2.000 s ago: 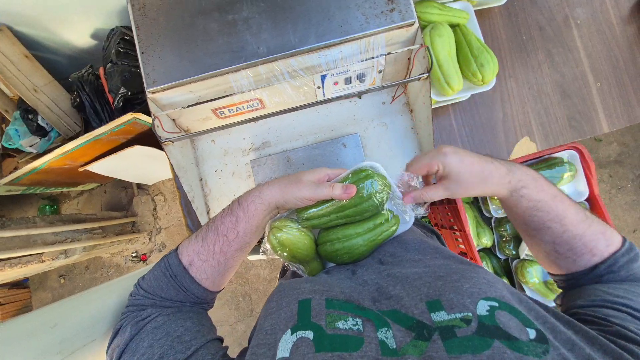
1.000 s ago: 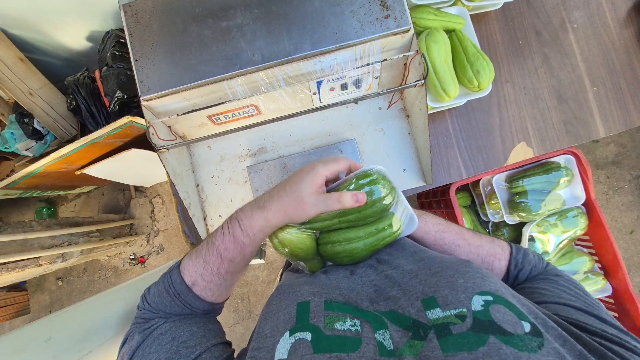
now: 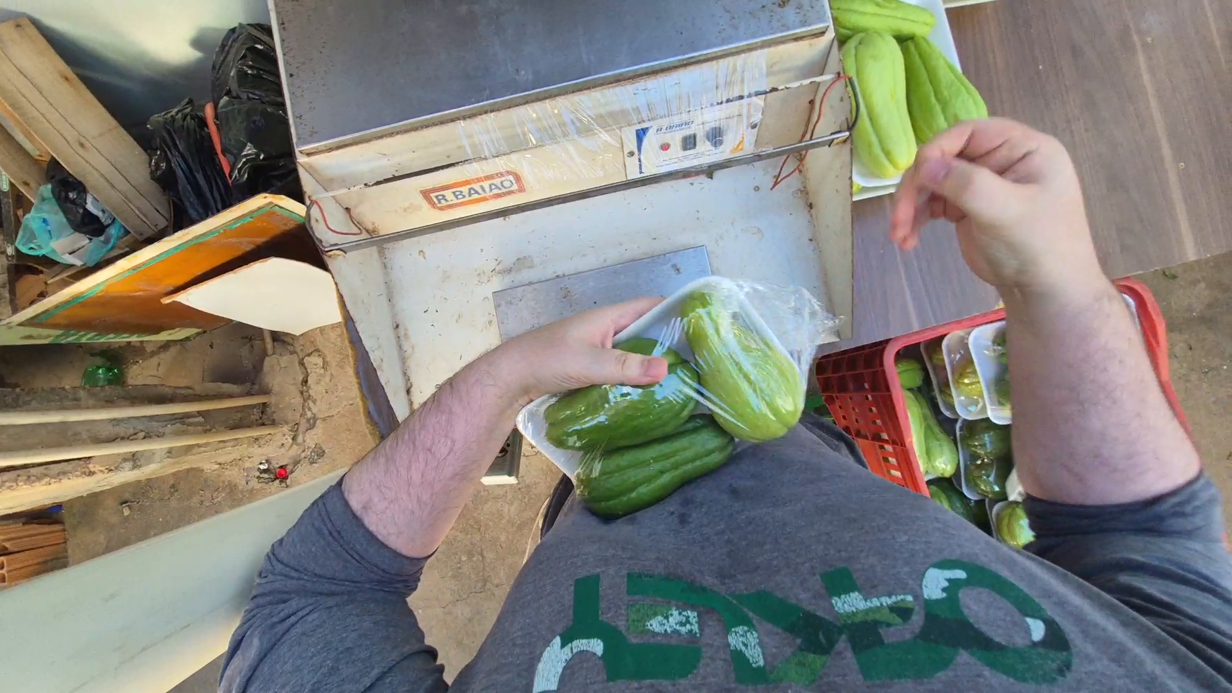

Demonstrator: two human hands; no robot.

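My left hand [image 3: 592,351] grips a white foam tray [image 3: 542,435] of green chayotes [image 3: 654,462] under clear plastic film, its thumb on top of the pack. Loose film [image 3: 813,313] bunches past the tray's right corner. My right hand [image 3: 1001,202] is raised over the table at the right, fingers curled and partly spread, apart from the pack; no item shows clearly in it. Behind the pack stands a worn film-wrapping machine [image 3: 577,154] with a metal plate [image 3: 597,284] at its lower front.
A red plastic crate [image 3: 871,414] with wrapped trays of green vegetables stands at the lower right. Another white tray [image 3: 948,43] of pale green chayotes lies on the wooden table [image 3: 1107,115]. Boards [image 3: 82,125] and black plastic bags [image 3: 250,115] are at the left.
My right hand, behind the tray a second ago, has come up and away to the right. The pack in my left hand has turned, and loose film shows at its right end.
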